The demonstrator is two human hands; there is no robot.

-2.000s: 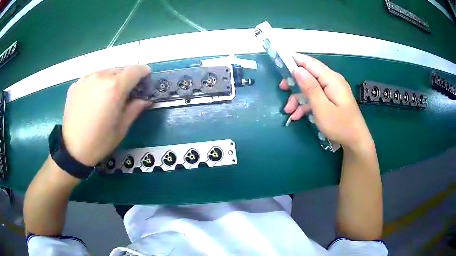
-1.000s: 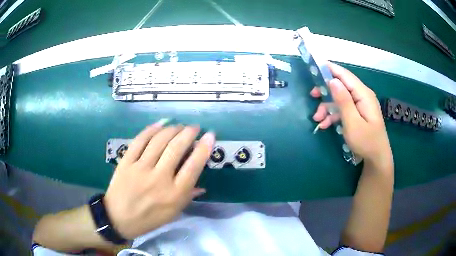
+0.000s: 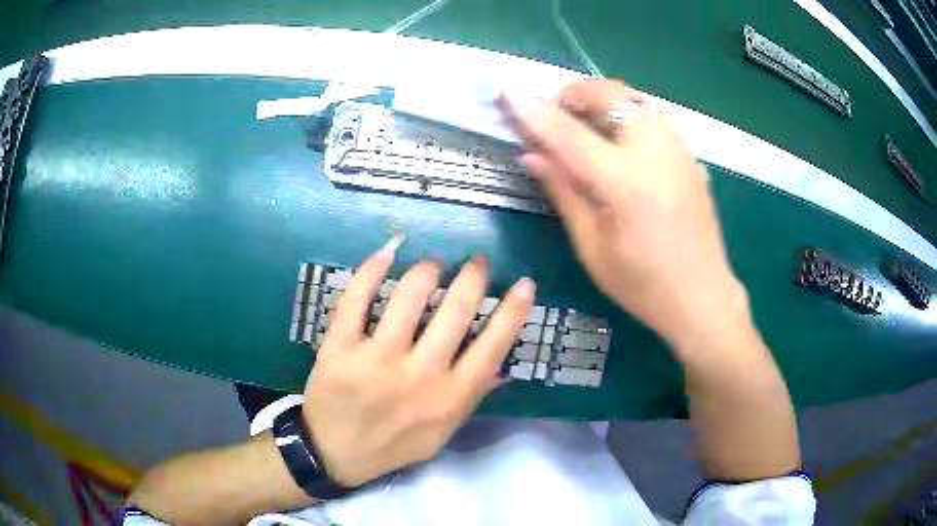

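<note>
A grey ribbed metal block (image 3: pixel 581 349) lies on the green bench near its front edge. My left hand (image 3: pixel 406 375) lies across it with fingers spread, hiding its middle; no clear grip shows. The silver base fixture (image 3: pixel 411 154) lies farther back, slightly angled. My right hand (image 3: pixel 627 185) is over the fixture's right end and hides it. It holds a shiny, pale strip-like plate (image 3: pixel 442 106) that lies along the fixture's back edge; the plate is blurred and its far end is hidden by the hand.
Whitish tape (image 3: pixel 291 107) is at the fixture's left end. Two clear tubes run behind it over the white strip (image 3: pixel 205 51). Dark jig bars lie at right (image 3: pixel 840 280) and far left (image 3: pixel 19 134). A grey bar (image 3: pixel 796 70) lies at the back right.
My right hand has brought the plate left, from beside the fixture to over it. Under my left hand, a ribbed surface now shows instead of round pockets. The view has shifted.
</note>
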